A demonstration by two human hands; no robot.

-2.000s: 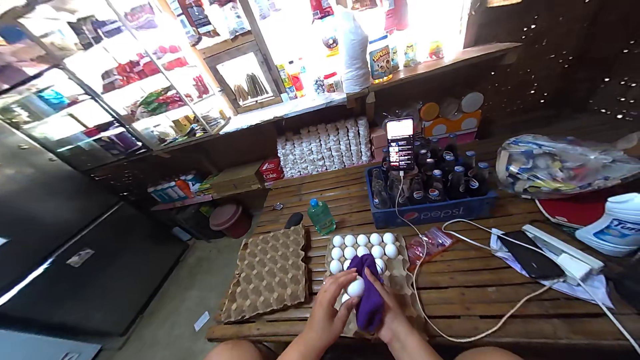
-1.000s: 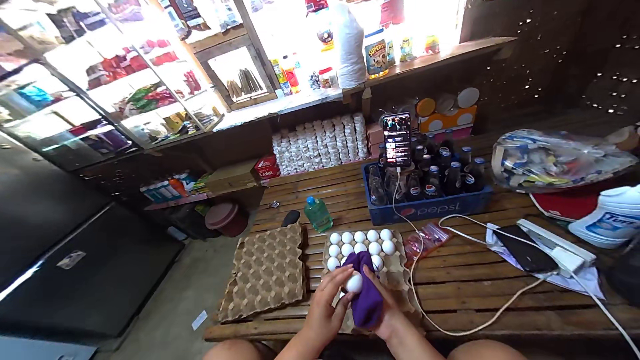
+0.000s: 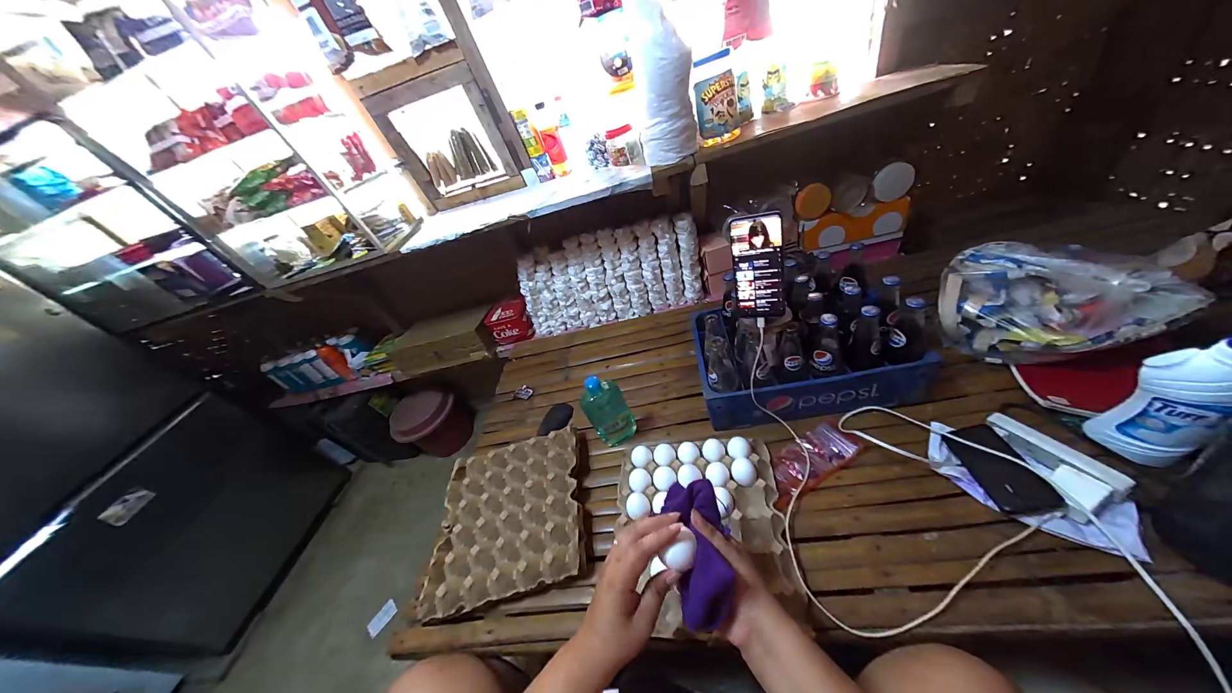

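My left hand (image 3: 630,577) holds a white egg (image 3: 680,551) between thumb and fingers, above the near part of a cardboard egg tray (image 3: 760,525). My right hand (image 3: 741,577) grips a purple cloth (image 3: 707,577) pressed against the egg's right side. Rows of white eggs (image 3: 687,452) sit in the far part of the tray; the cloth and hands hide some of its cups. To the left lies another cardboard egg tray (image 3: 510,520), its visible cups without eggs.
A green bottle (image 3: 607,412) stands behind the trays. A blue Pepsi crate (image 3: 828,399) holds several bottles, with a lit phone (image 3: 757,265) propped at it. A white cable (image 3: 794,539) curves right of the tray, near a red plastic packet (image 3: 813,457) and a power strip (image 3: 1059,457).
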